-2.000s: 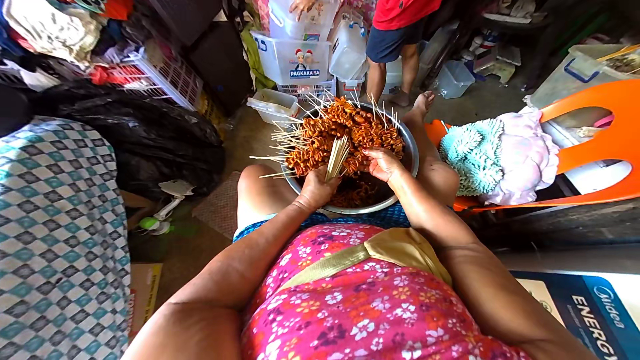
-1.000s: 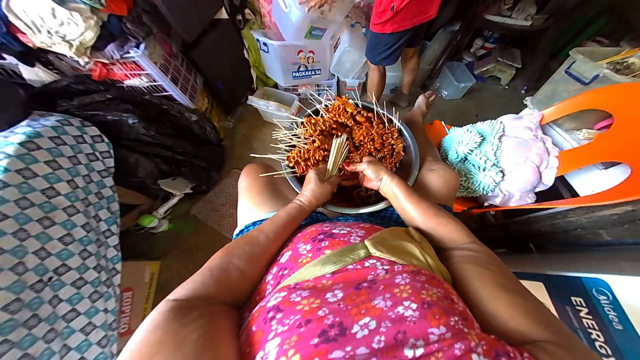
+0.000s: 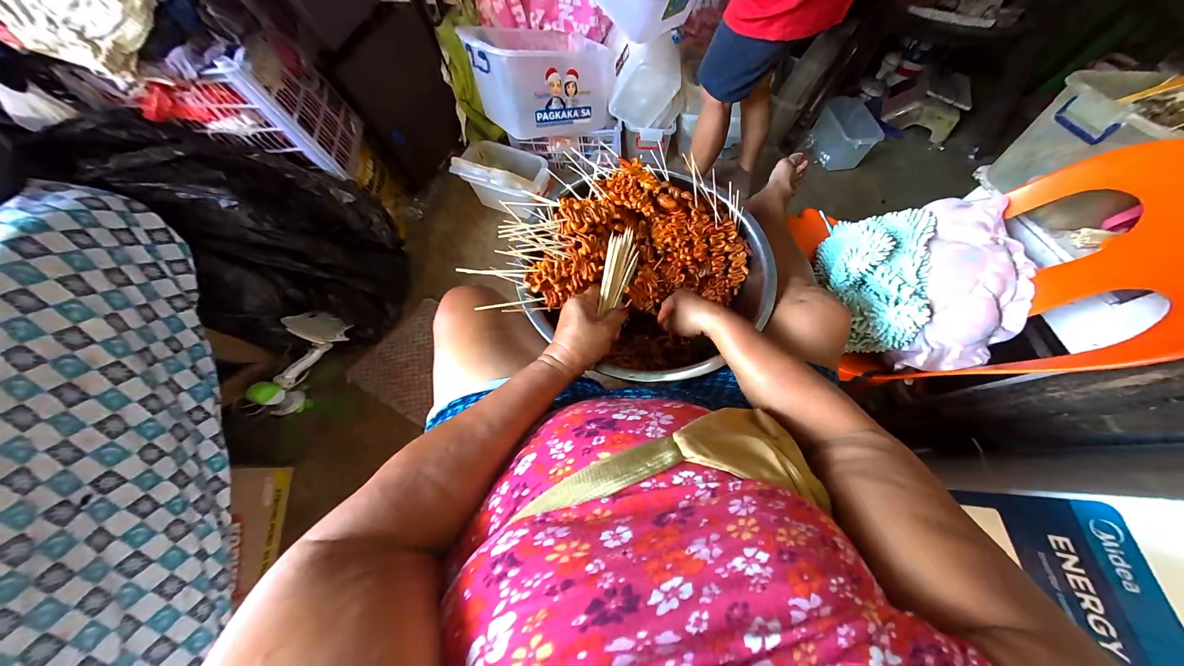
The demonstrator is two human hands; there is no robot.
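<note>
A round metal basin [image 3: 760,277] rests between my legs. Many skewers of folded, orange-red meat [image 3: 638,203], which looks like intestine, are heaped in its far part, their bare stick ends poking out over the rim. Loose dark red pieces [image 3: 647,351] lie in the near part. My left hand [image 3: 589,328] is closed around a bundle of bamboo sticks [image 3: 618,264], which slants upward over the basin. Just to its right, my right hand [image 3: 689,313] is low over the near part with its fingers bent; whether it holds anything is hidden.
An orange plastic chair [image 3: 1101,250] at the right holds a teal shaggy cloth [image 3: 874,277] and a pale pink cushion [image 3: 976,277]. A person in dark shorts [image 3: 740,65] stands beyond the basin. Clear plastic boxes [image 3: 536,83] stand ahead; a black plastic bag [image 3: 213,203] lies left.
My right hand, which was by the tips of the held sticks two seconds ago, has moved down and nearer to me, over the loose pieces. My left hand still holds the bundle.
</note>
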